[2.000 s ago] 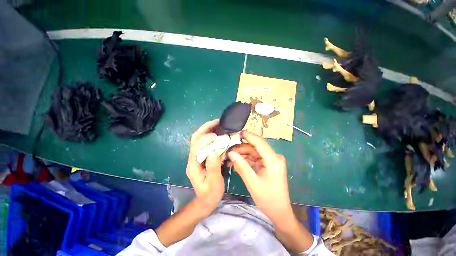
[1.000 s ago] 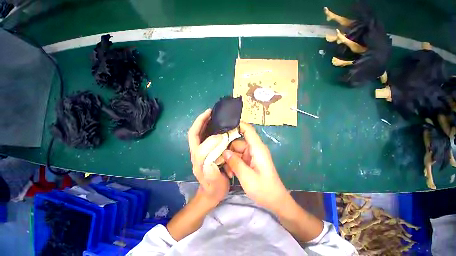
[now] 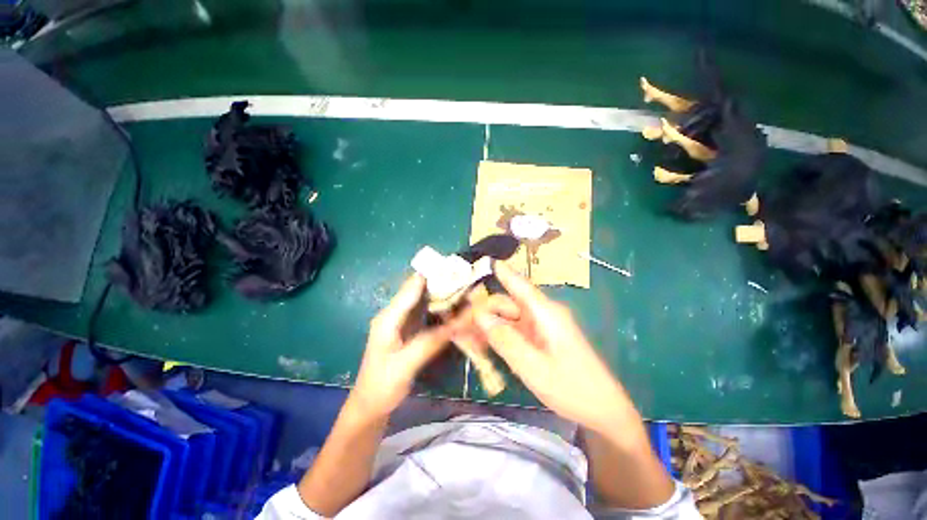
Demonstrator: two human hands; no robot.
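A figure lower body (image 3: pixel 486 368) is held between both hands, its tan limbs blurred and pointing down toward me. A white waist block (image 3: pixel 447 269) shows above my fingers, with a black garment (image 3: pixel 492 247) beyond it. My left hand (image 3: pixel 394 340) grips the piece from the left. My right hand (image 3: pixel 544 340) holds it from the right with thumb and fingers. The fingers hide part of the piece. The tan glue card (image 3: pixel 561 193) lies just beyond the hands, with a whitish blob ringed by brown stains.
Black ruffled garments (image 3: pixel 168 254) lie at the left. Dressed figures (image 3: pixel 823 203) with tan limbs lie at the right. A thin pale stick (image 3: pixel 607 265) projects from the card's right edge. Blue bins (image 3: pixel 193 447) stand below left; tan leg parts (image 3: pixel 737 477) fill a bin below right.
The black garment has shifted and shows less above the hands. The white block now shows at the upper left of the grip. Tan limbs now stick out below. The view has tilted slightly.
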